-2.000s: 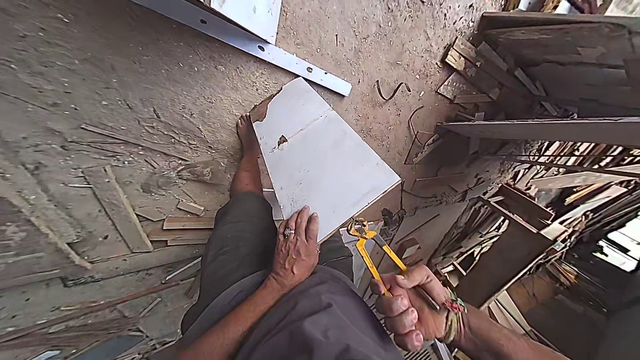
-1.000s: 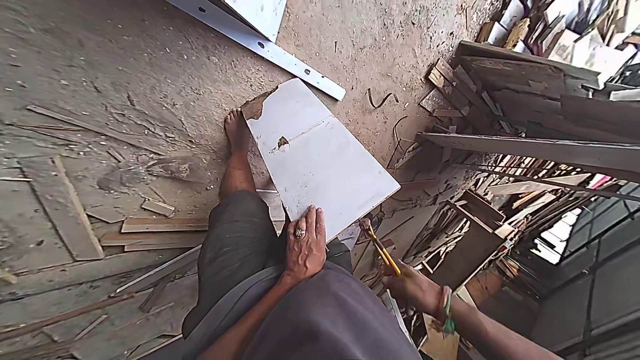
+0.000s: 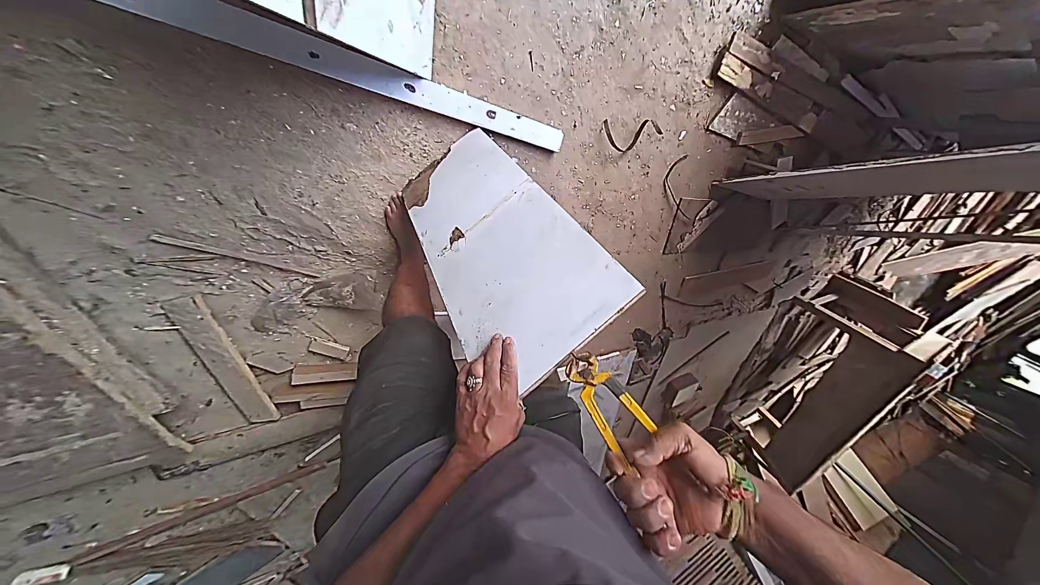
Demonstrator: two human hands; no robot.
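Note:
A white-faced wooden board (image 3: 528, 260), chipped at its far left corner and with a small damaged spot, lies over my lap. My left hand (image 3: 489, 402), a ring on one finger, rests on the board's near edge with its fingers on the white face. In my right hand (image 3: 670, 487) are the yellow handles of carpenter's pincers (image 3: 597, 398). The handles stand apart, and the pincers' head is beside the board's near right edge; whether it touches the edge I cannot tell.
Beyond the board lies a long pale strip with holes (image 3: 487, 118), by another white panel (image 3: 378, 32). Scrap wood pieces (image 3: 325, 374) litter the ground at left. At right are a plank (image 3: 886, 175), a wooden frame (image 3: 853, 390) and piled offcuts. A bent strip (image 3: 632, 138) lies on the ground.
The pincers in my right hand have turned since one second ago, so their spread handles show again. My left hand has stayed on the board.

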